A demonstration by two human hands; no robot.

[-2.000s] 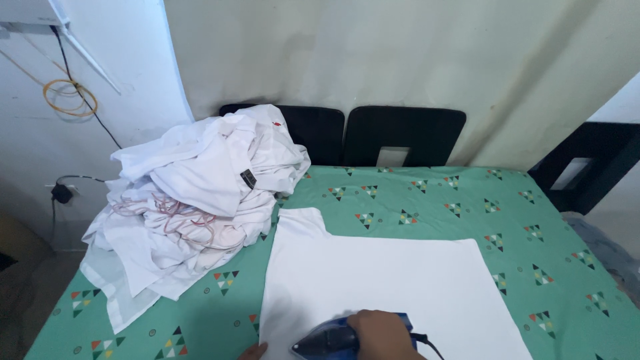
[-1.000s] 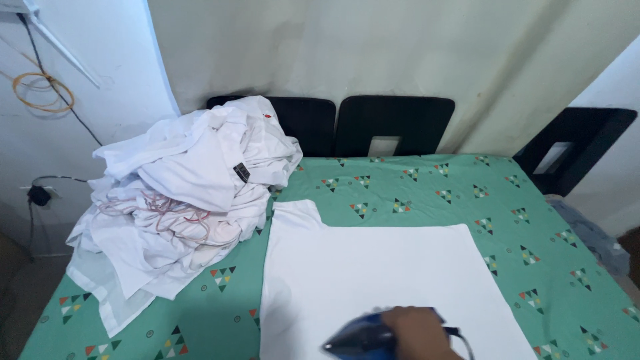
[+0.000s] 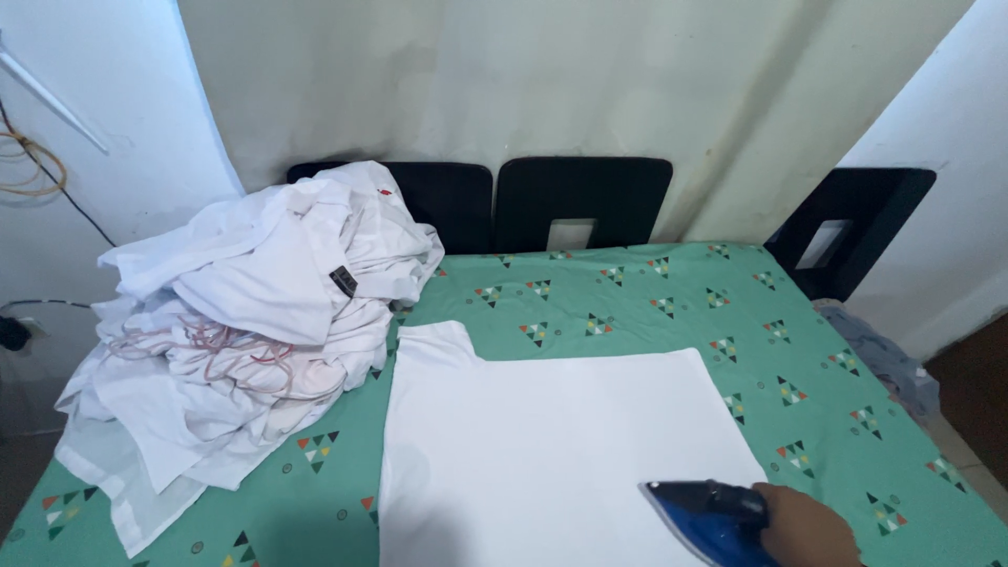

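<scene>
My right hand (image 3: 811, 528) grips the handle of a blue clothes iron (image 3: 713, 524) at the lower right. Its tip points to the upper left, over the right part of a white shirt (image 3: 551, 441). The shirt lies flat on a green patterned cloth (image 3: 614, 307), with one short sleeve showing at its upper left. The lower edge of the view cuts off the shirt and part of the iron. My left hand is out of view.
A heap of white garments (image 3: 260, 276) with thin pinkish cords lies at the left of the cloth. Dark chair backs (image 3: 583, 193) stand along the far edge, another (image 3: 858, 228) at the right corner. A bluish plastic bag (image 3: 882, 354) lies beyond the right edge.
The iron, in my right hand, has moved right across the shirt. My left hand, at the shirt's lower left edge two seconds ago, has gone out of view.
</scene>
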